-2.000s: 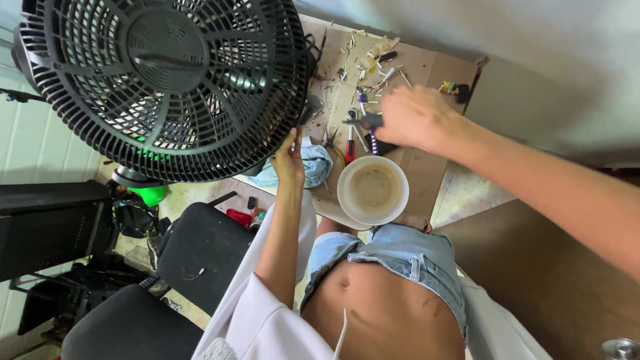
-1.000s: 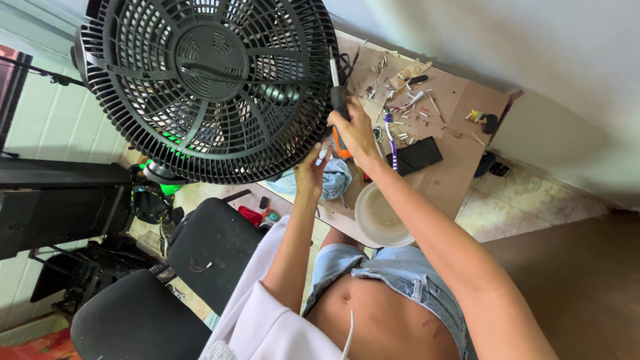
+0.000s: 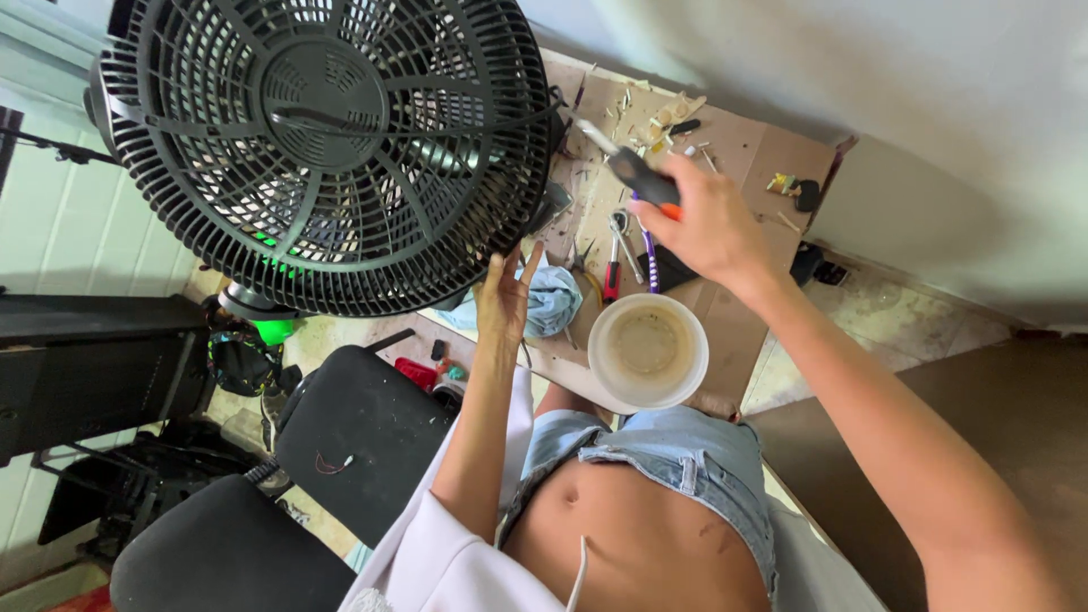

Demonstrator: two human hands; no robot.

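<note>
A black electric fan (image 3: 327, 157) with a round plastic grille fills the upper left of the head view. My left hand (image 3: 503, 297) is at the fan's lower right rim, fingers raised; whether it grips the rim is unclear. In my right hand (image 3: 710, 221) is a screwdriver (image 3: 642, 174) with a black and orange handle, its shaft pointing up and left towards the fan's right edge. Below my right hand, a translucent plastic tub (image 3: 648, 351) holds cloudy liquid. Beside it lie a red-handled tool (image 3: 612, 276), a purple and white toothbrush-like object (image 3: 651, 259) and a light blue cloth (image 3: 551, 302).
The cardboard-covered table (image 3: 731, 161) bears scattered small pieces and a yellow and black item (image 3: 790, 187). Black chairs (image 3: 365, 446) stand at lower left, one with a thin wire on it. A dark cabinet (image 3: 93, 374) is at far left, and a wall rises along the right.
My right hand was by the fan's right rim with the screwdriver a second ago; it has moved away to the right, still holding it. My left hand remains near the rim.
</note>
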